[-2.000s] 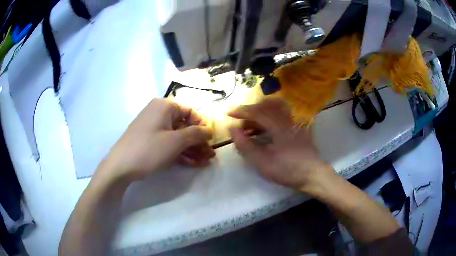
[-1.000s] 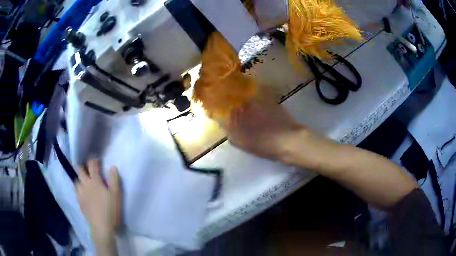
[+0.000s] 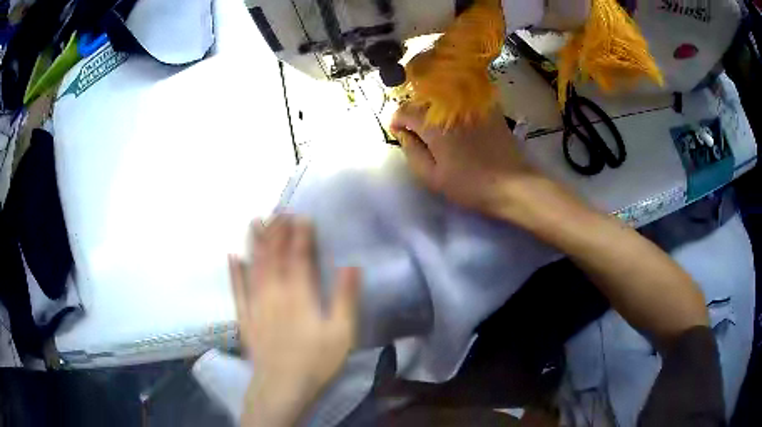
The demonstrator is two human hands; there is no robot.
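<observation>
A pale garment panel (image 3: 376, 242) lies bunched over the table's front edge and hangs down toward me. My left hand (image 3: 297, 292) is spread flat on its left part, blurred, fingers apart. My right hand (image 3: 451, 154) is at the panel's far edge, just right of the needle area (image 3: 359, 83), with fingers curled; the fingertips are partly hidden under orange thread tassels (image 3: 459, 71), so what they pinch cannot be told. The sewing machine head (image 3: 334, 25) stands at the top.
Black-handled scissors (image 3: 591, 138) lie right of my right hand. A teal box (image 3: 703, 154) is at the table's right end. More cut panels (image 3: 702, 275) lie at lower right. A dark piece (image 3: 40, 213) hangs at the left edge, and another panel (image 3: 171, 29) lies at upper left.
The panel has moved from the table's left side to the front edge and is now bunched. My left hand has moved right with it. My right hand stays near the needle; the view has shifted.
</observation>
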